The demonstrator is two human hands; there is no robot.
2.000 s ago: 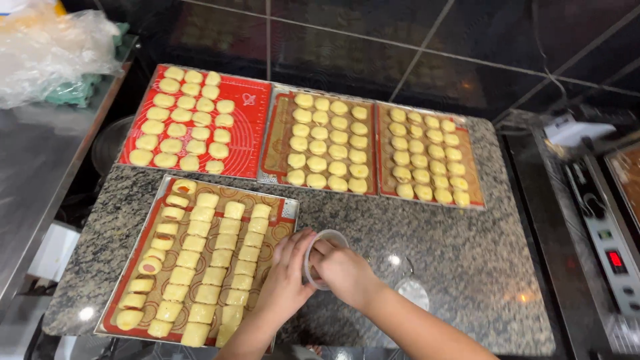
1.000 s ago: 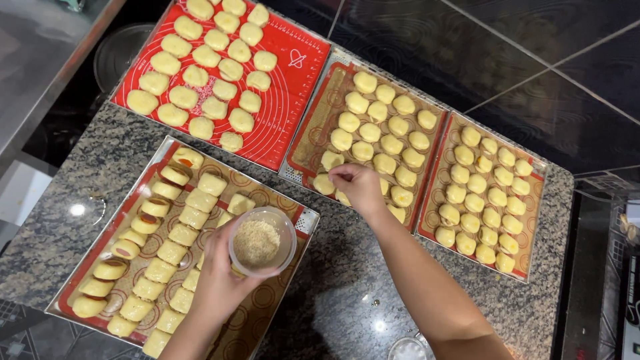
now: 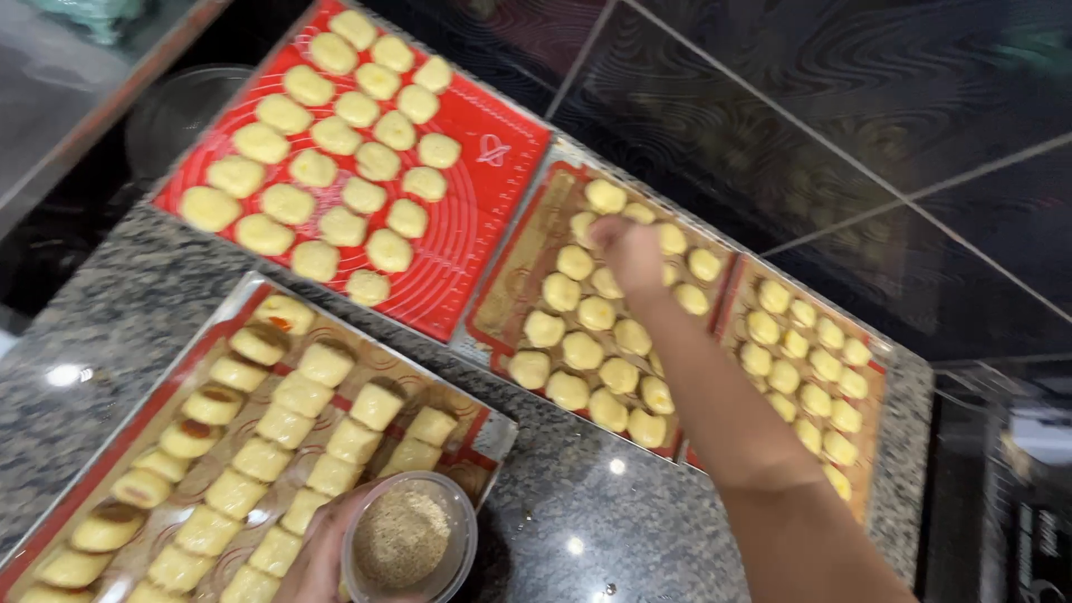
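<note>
My left hand [image 3: 322, 548] grips a clear plastic cup [image 3: 471, 536] that holds pale tan crumbs or grated topping [image 3: 402, 536]. It is over the lower right part of the near tray [image 3: 494, 440], which bears rows of glazed dough pieces [image 3: 237, 492]. My right hand [image 3: 624, 243], blurred, hangs over the upper part of the middle tray, above round dough balls [image 3: 595, 314] on a baking mat [image 3: 519, 251]. Its fingertips point down and look drawn together; whether they hold a pinch of the topping cannot be told.
A red silicone mat [image 3: 477, 209] with dough balls lies at the upper left. Another tray of dough balls [image 3: 783, 377] stands at the right. The granite counter [image 3: 603, 511] borders a dark tiled wall [image 3: 837, 100]. A round glass-like vessel [image 3: 188, 109] sits beyond the left edge.
My right hand, at the cup two seconds ago, has gone to the middle tray and moved from its near edge toward its far part. My left hand still holds the cup. The view has tilted and come closer.
</note>
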